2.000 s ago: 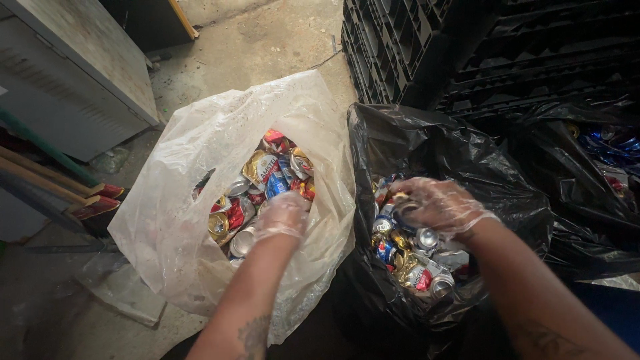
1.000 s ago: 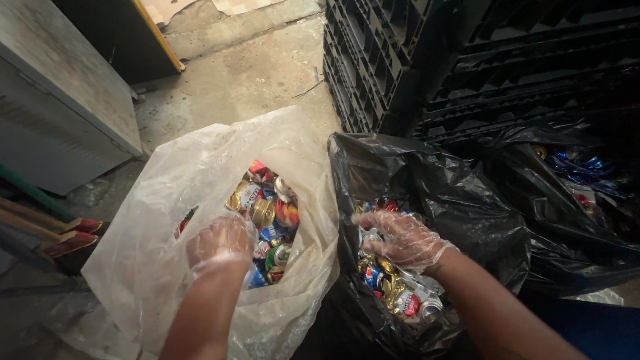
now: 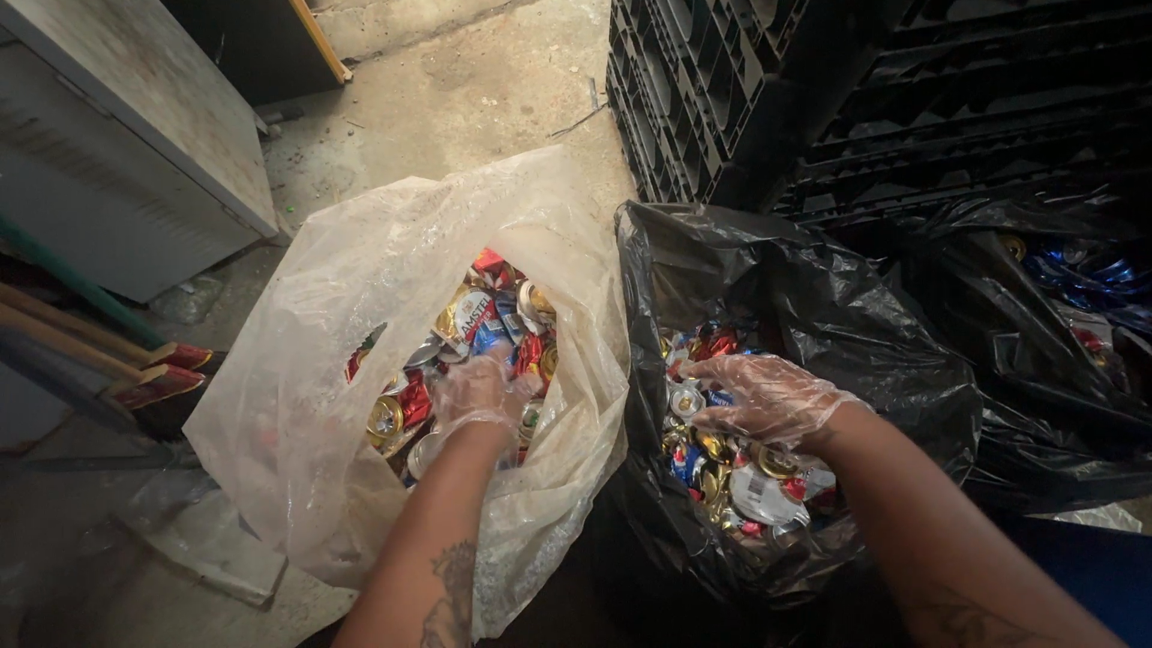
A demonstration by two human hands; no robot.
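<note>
A whitish translucent plastic bag [image 3: 333, 261] stands open at centre left with crushed drink cans [image 3: 472, 315] inside. My left hand [image 3: 486, 387], in a clear disposable glove, reaches into it and touches the cans; whether its fingers grip one cannot be told. Beside it, a black plastic bag [image 3: 882, 333] holds more crushed cans [image 3: 720, 486], silver, gold, red and blue. Over these is my right hand [image 3: 765, 396], gloved the same way, fingers spread a little and pointing left, with nothing plainly held in it.
Stacked black plastic pallets [image 3: 702, 99] rise behind the black bag. Another black bag [image 3: 1017, 360] with cans lies at the far right. A grey metal cabinet [image 3: 135, 153] stands upper left, above brooms or brushes with wooden handles [image 3: 72, 337]. Concrete floor [image 3: 468, 99] shows behind the bags.
My left hand has moved from the left side of the whitish bag's opening onto the cans in its middle. My right hand stays over the black bag's cans.
</note>
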